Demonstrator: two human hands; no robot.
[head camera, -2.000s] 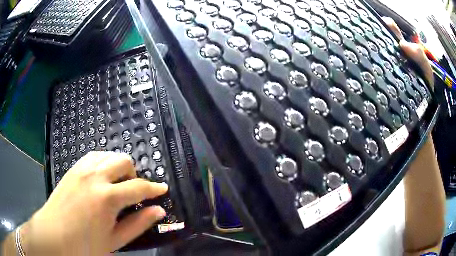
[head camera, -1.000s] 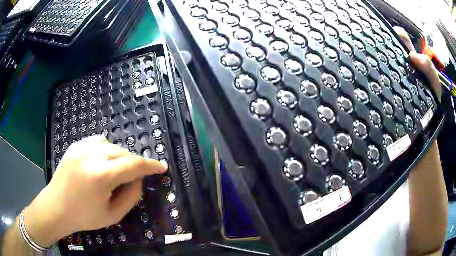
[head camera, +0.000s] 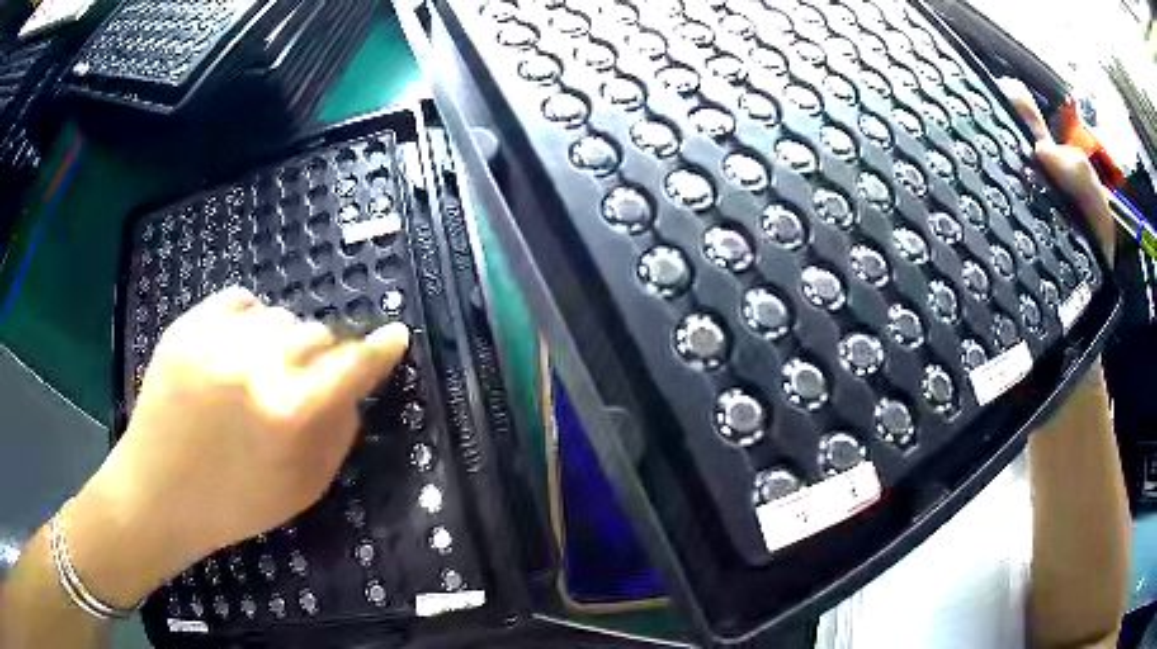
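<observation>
A black blister tray (head camera: 711, 406) with small silvery round parts in its pockets is raised and tilted at the right. My right hand (head camera: 1063, 159) grips its far right edge, with most of the fingers hidden and the forearm below. A second black blister tray (head camera: 431, 368) lies on the bench at the left, partly filled, with some empty pockets near its upper middle. My left hand (head camera: 254, 418) is over it, thumb and index finger together at a pocket in the right-hand column. I cannot tell whether a part is between the fingertips.
A blue-black phone (head camera: 603, 494) with a gold edge lies between the trays, partly covered. Stacked trays (head camera: 165, 51) stand at the upper left on a green mat (head camera: 64, 279). White paper (head camera: 945, 571) lies under the raised tray. An orange-red object (head camera: 1091, 142) is at the right.
My left hand has moved up along the right-hand column of the lower tray, uncovering lower pockets. The raised tray shifted slightly right, and my right hand still holds it.
</observation>
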